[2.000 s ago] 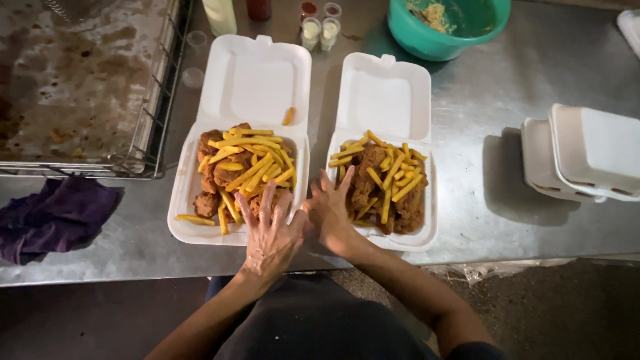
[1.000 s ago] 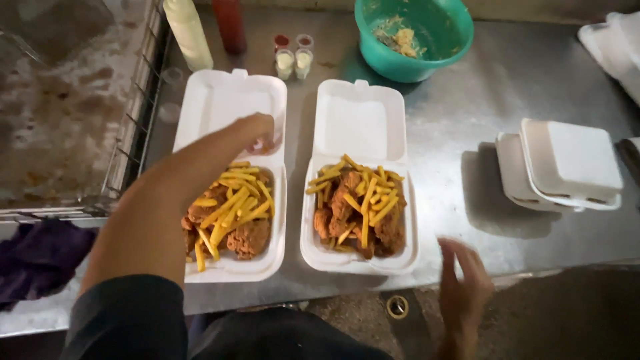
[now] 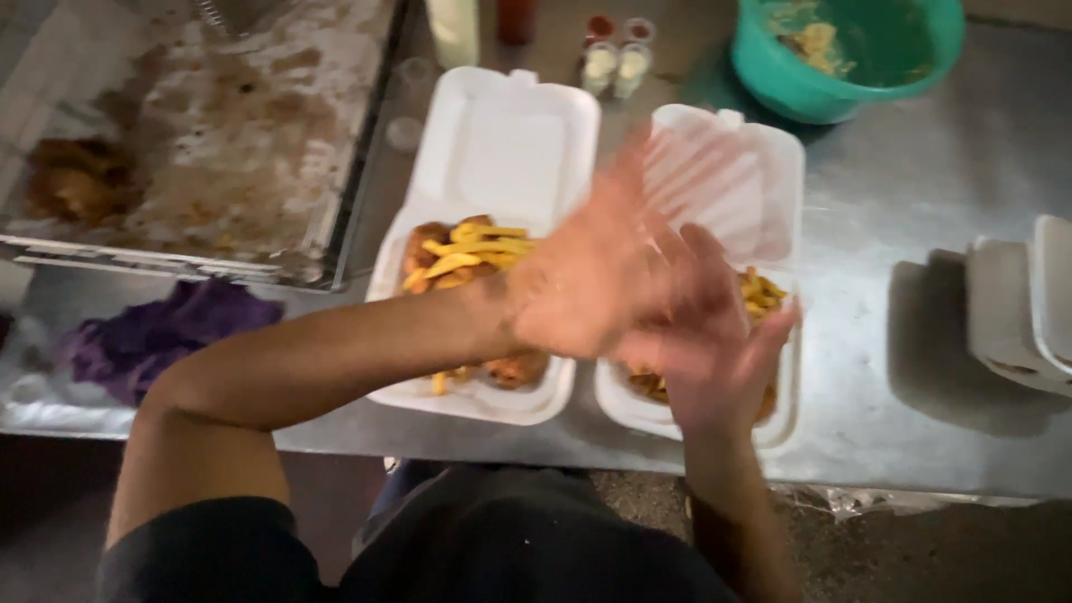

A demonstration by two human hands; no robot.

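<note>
My left hand, blurred by motion, is raised above the gap between two open white foam takeout boxes, fingers spread and holding nothing visible. My right hand is beside it, over the right foam box, its fingers apart and empty; the two hands overlap in the view. French fries lie on pieces of fried chicken in the left foam box. The right box also holds fries and browned food, mostly hidden by my hands. Both lids are folded back.
A wire-edged tray with greasy residue and a purple cloth are at left. Behind the boxes stand a pale bottle, a red bottle and small sauce cups. A green bowl and closed foam boxes are at right.
My left hand has moved right from over the left box's lid. My right hand has come up from beside the table's front edge to over the right box.
</note>
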